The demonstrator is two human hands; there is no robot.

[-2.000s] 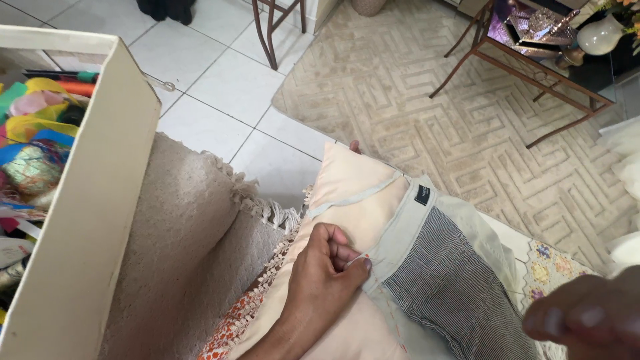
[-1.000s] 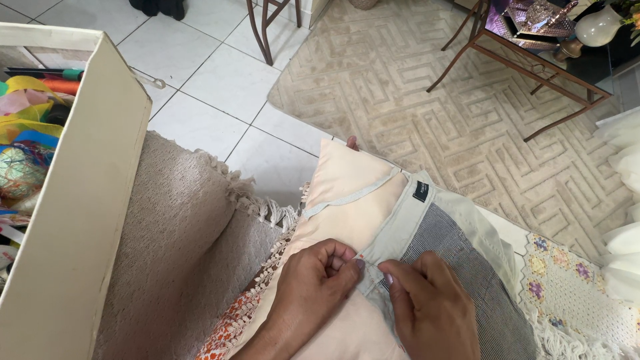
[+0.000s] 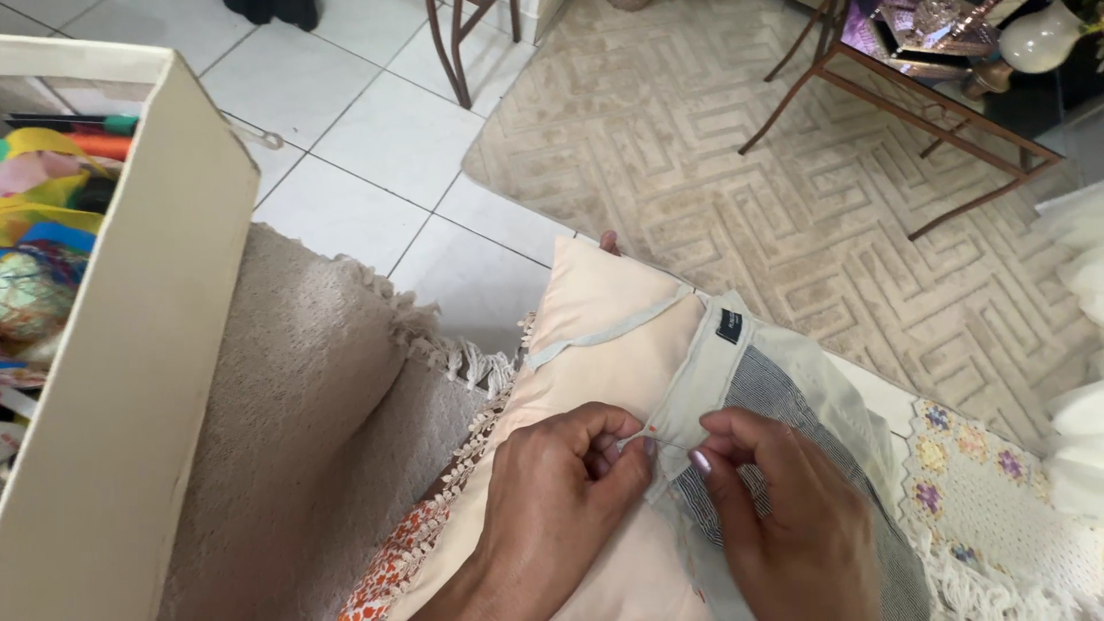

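On a pale peach pillow [image 3: 604, 328] lies a grey garment [image 3: 703, 358] with a black label on its band and a finely striped panel [image 3: 776, 397]. My left hand [image 3: 573, 483] pinches the garment's edge between thumb and fingertips, beside a small orange mark. To its right, the thumb and fingers of my right hand [image 3: 776, 500] are pinched together; a thin thread or needle seems to run between the two hands, too fine to tell which. A narrow grey fabric strip [image 3: 612, 332] crosses the pillow above.
A cream box [image 3: 190, 285] of colourful sewing odds and ends stands at the left, beside a fringed beige cloth [image 3: 302, 388]. A crocheted flowered cloth [image 3: 966, 470] lies at the lower right. Beyond are a patterned rug [image 3: 655, 129] and a metal-legged table [image 3: 931, 103].
My right hand came in from the lower right to beside my left hand, then its fingertips drew slightly away. My left hand stays at the garment's edge.
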